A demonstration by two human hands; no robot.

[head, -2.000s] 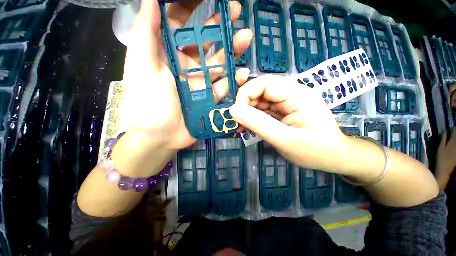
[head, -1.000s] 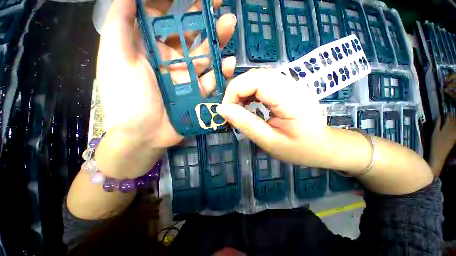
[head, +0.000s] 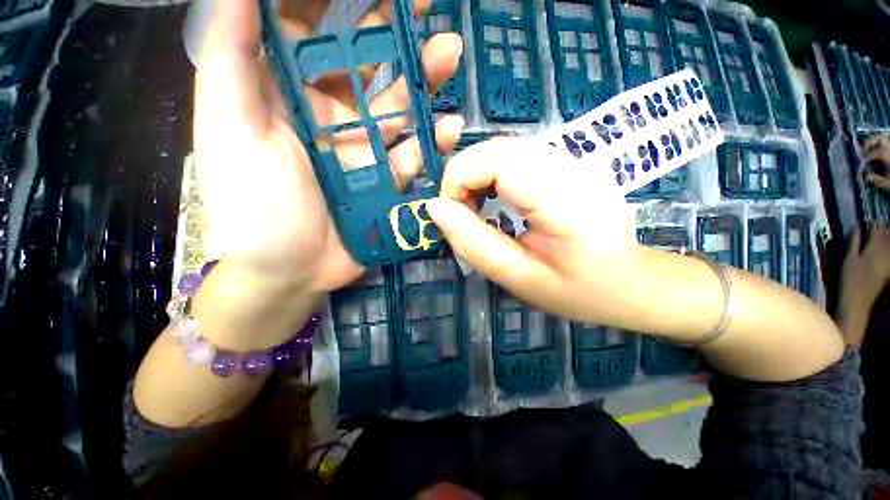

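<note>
My left hand (head: pixel 278 166) holds a dark teal phone housing (head: pixel 346 195) from behind, its solid rounded end towards me; fingers show through its windows. A small yellowish looped adhesive gasket (head: pixel 405 225) lies on that solid end. My right hand (head: pixel 546 210) has thumb and index finger pinched together at the gasket's right edge, covering part of it. Whether the fingertips grip the gasket or press on it, I cannot tell. A white die-cut adhesive sheet (head: pixel 632 172) with two rows of dark loop marks lies across the tray, partly behind my right hand.
A clear blister tray (head: pixel 480 376) under my hands holds many teal housings. Black shiny layered edges (head: pixel 88 195) are on the left. A pale perforated strip (head: pixel 191 229) shows beside my left wrist. Another person's hand (head: pixel 876 161) and forearm are at the right edge. Floor with yellow line (head: pixel 668 408) shows below.
Since two seconds ago, the housing and both hands have shifted left in view. The right fingertips remain at the gasket's right side. Another person's hand now shows at the right edge.
</note>
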